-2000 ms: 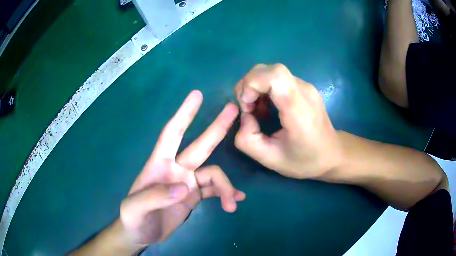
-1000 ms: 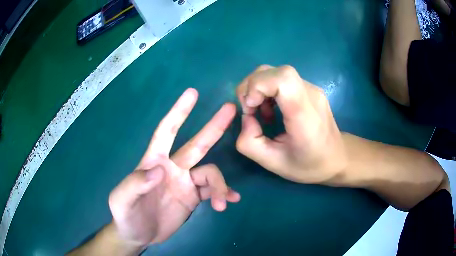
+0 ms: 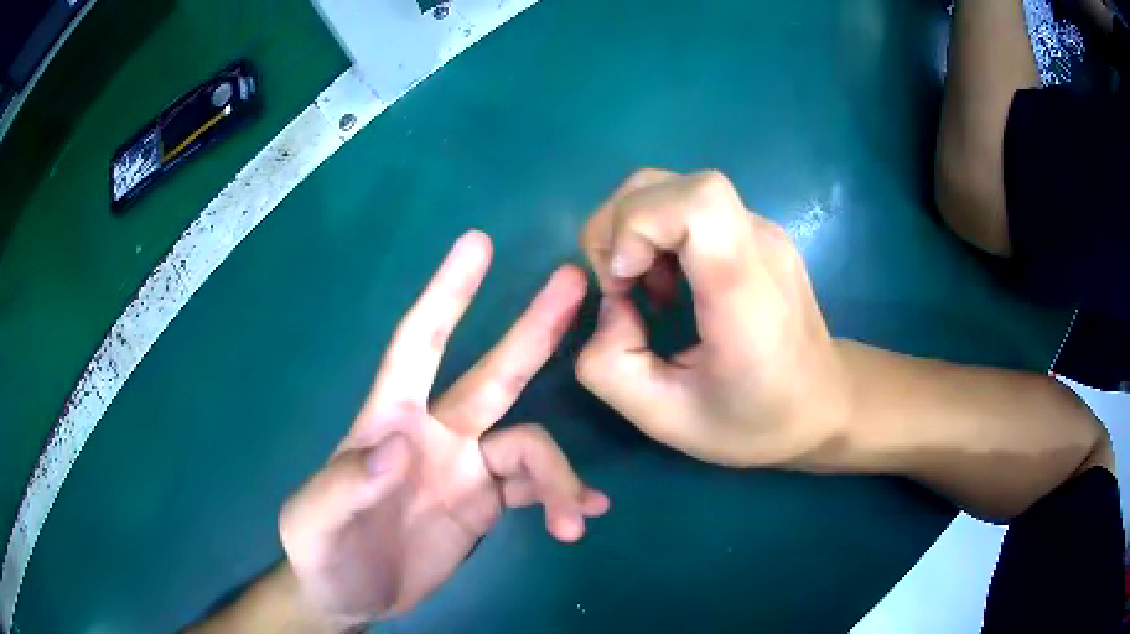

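Note:
My left hand [image 3: 415, 483] is palm up over the green surface, with its fore and middle fingers spread straight and its other fingers bent. I see nothing held in it. My right hand [image 3: 731, 334] is to the right of it, with thumb and forefinger tips brought together close beside the tip of an extended left finger. Whether a tiny part is between those right fingertips cannot be made out.
A half-built phone [image 3: 186, 130], black with a pale end, a yellow strip and a round disc, lies beyond the scuffed metal edge strip [image 3: 174, 254]. A grey post [image 3: 384, 37] stands on the strip. Another person's arm [image 3: 979, 136] is at the right, near a heap of small white pieces [image 3: 1053, 50].
The phone has come into view from behind the post and moved down-left along the far green surface. A dark object at the far left edge has gone. Both hands keep nearly the same pose.

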